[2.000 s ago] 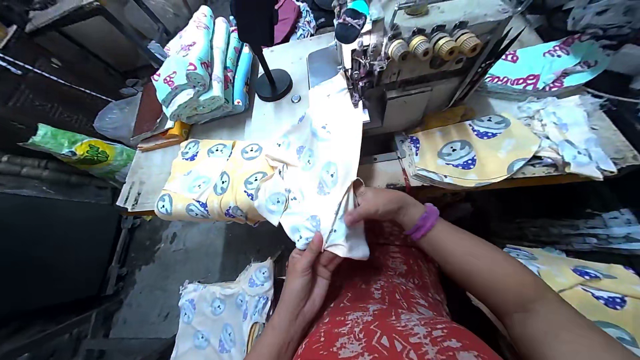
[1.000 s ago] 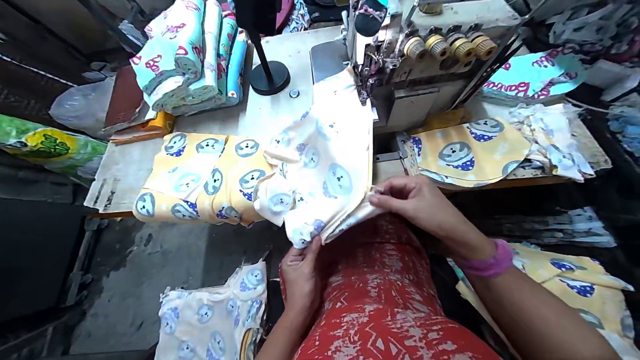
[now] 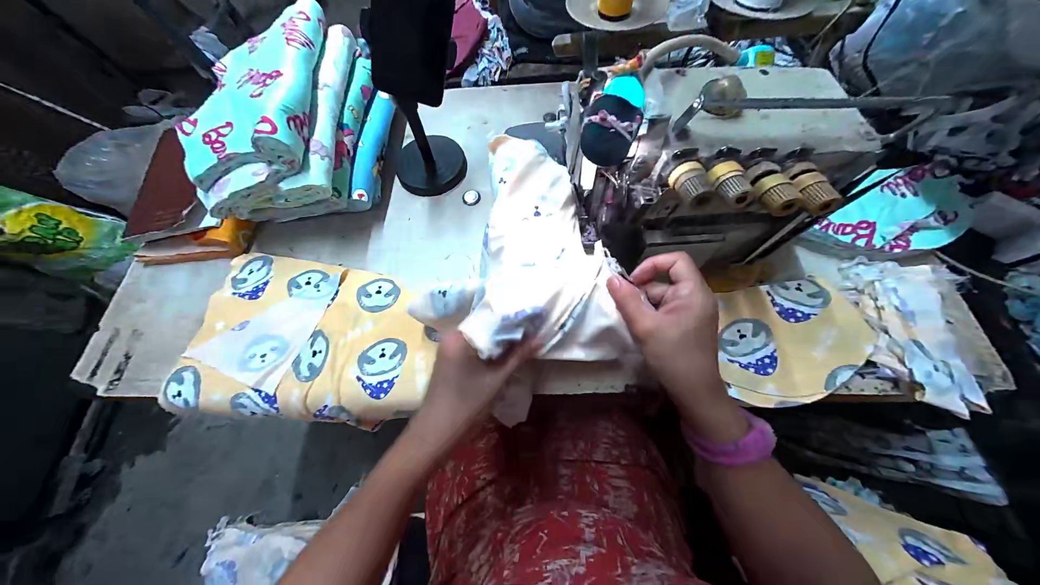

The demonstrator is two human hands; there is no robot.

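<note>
A white printed cloth piece point(image 3: 536, 236) lies bunched on the machine table, its upper right edge beside the needle area of an overlock sewing machine point(image 3: 597, 203). My left hand point(image 3: 475, 374) holds the cloth's lower left part, which is slightly blurred. My right hand point(image 3: 670, 313) pinches the cloth's right edge between thumb and fingers, just below the presser area. Yellow printed fabric point(image 3: 382, 325) lies folded to the left of my left hand. To the right of my right hand is a yellow cut piece point(image 3: 764, 341).
Rolled turquoise fabrics point(image 3: 260, 106) stand at the back left, near a round black stand base point(image 3: 431, 165). Tension dials point(image 3: 772, 187) line the machine's front. White scraps point(image 3: 922, 325) lie at the right edge. More cloth point(image 3: 260, 552) sits low on the left, by the floor.
Both hands have moved up toward the machine with the cloth. The cloth's right edge is now near the needle area, and the left hand has a fuller hold on its lower part.
</note>
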